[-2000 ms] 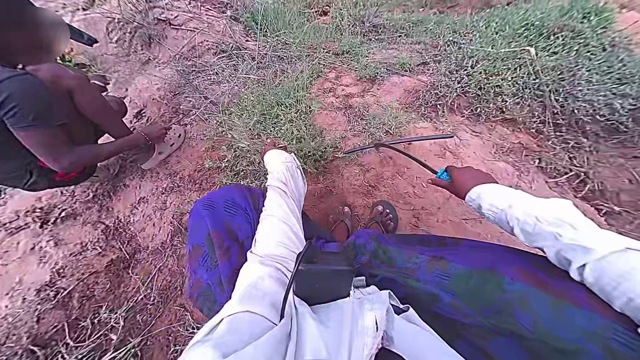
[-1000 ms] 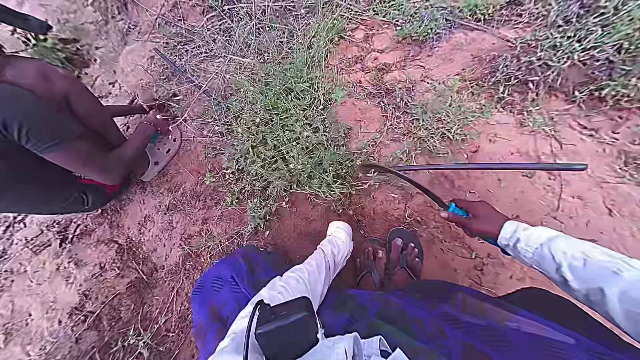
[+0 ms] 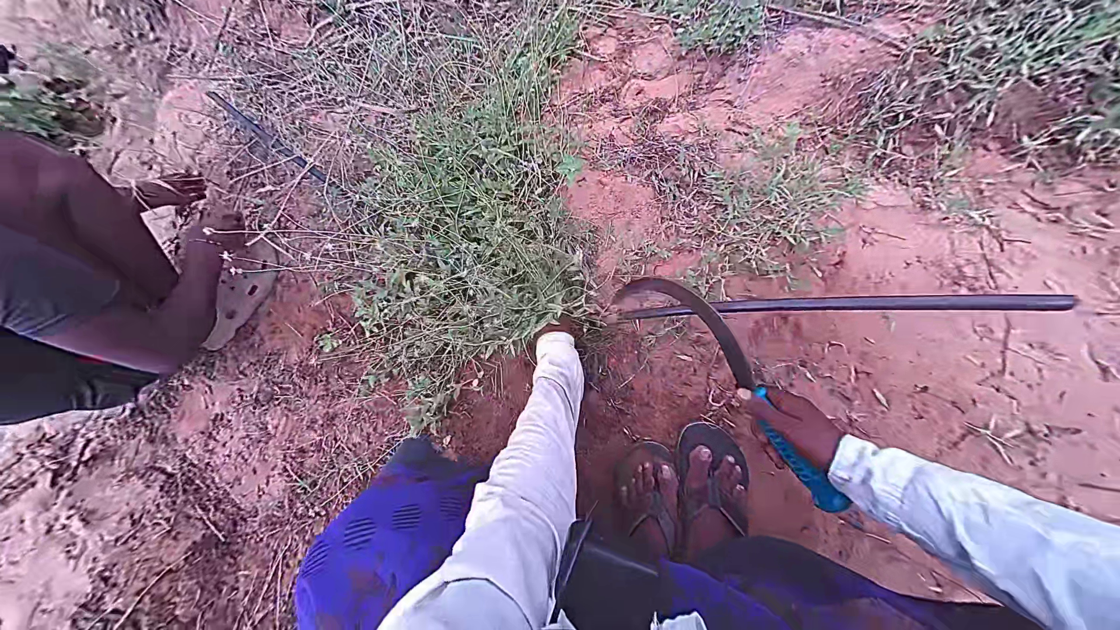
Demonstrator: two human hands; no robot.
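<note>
My right hand is closed around the blue handle of a sickle. The curved dark blade arches up and left, its tip close to the base of a green weedy clump. My left hand reaches down to the lower right edge of that clump, mostly hidden by stems and the white sleeve, so its fingers cannot be made out. A black drip-irrigation-like pipe lies on the reddish soil beyond the sickle, its left end near the clump.
At the left crouches another person, an arm reaching down beside a light perforated clog. My sandalled feet stand below the sickle. Another dark pipe runs into dry stems at upper left. Grass grows at upper right.
My left hand has moved forward to the foot of the green clump. The sickle has come nearer to that hand. The view has tilted further down.
</note>
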